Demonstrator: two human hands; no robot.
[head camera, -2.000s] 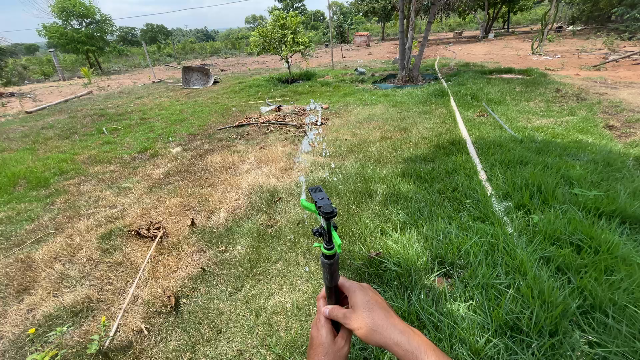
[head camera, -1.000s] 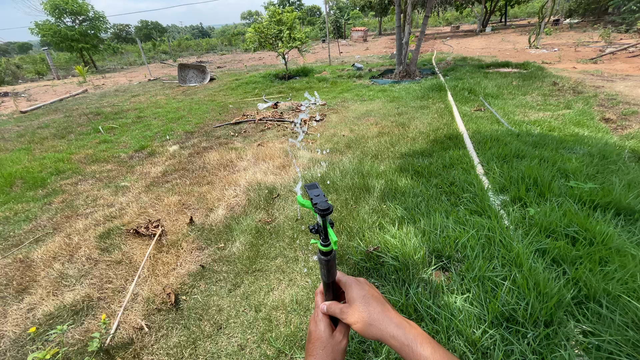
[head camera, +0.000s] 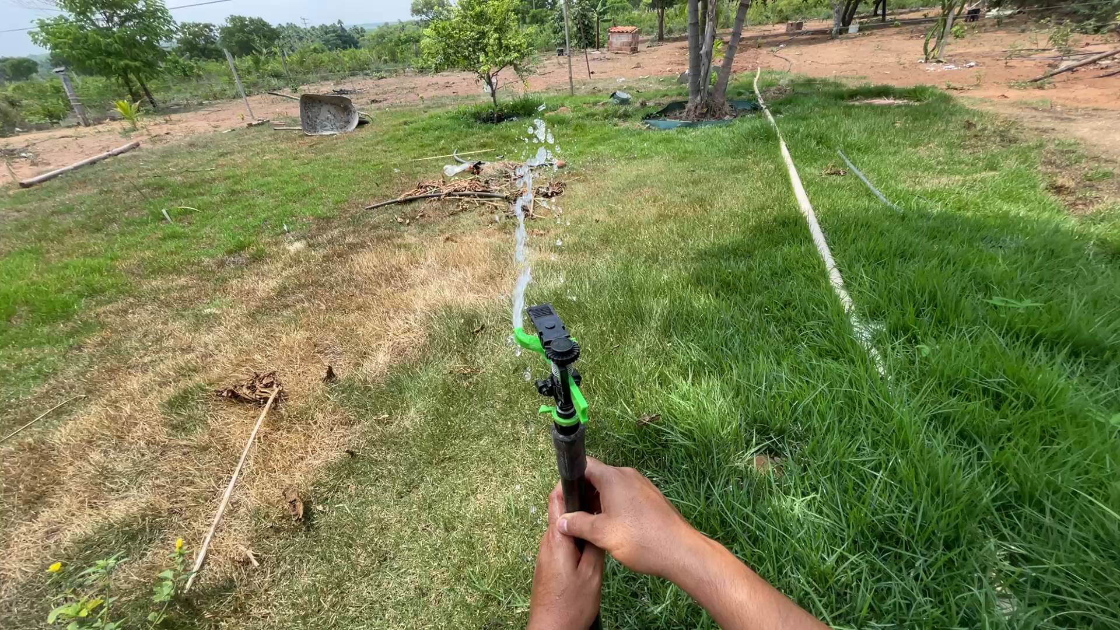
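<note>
An impact sprinkler head (head camera: 560, 359) in black and green plastic tops a black riser pipe (head camera: 570, 459), roughly upright at the lower middle. Both my hands wrap the pipe below the head. My right hand (head camera: 634, 521) comes from the lower right, its thumb across the front. My left hand (head camera: 564, 573) grips at about the same height and just below, partly behind the right one. A stream of water (head camera: 522, 254) shoots from the head's green nozzle forward over the grass. The lower end of the pipe is out of view.
A pale, flat hose (head camera: 809, 210) runs across the grass at right, near a thin grey pipe (head camera: 864, 178). Dry branches and leaves (head camera: 455, 188) lie ahead; a long dry stick (head camera: 232, 481) lies at left. Farther off are a wheelbarrow tray (head camera: 329, 115), a small tree (head camera: 481, 44) and trunks (head camera: 707, 61).
The water stream has changed shape and now shows as a more continuous jet near the nozzle. Both hands keep their hold on the pipe.
</note>
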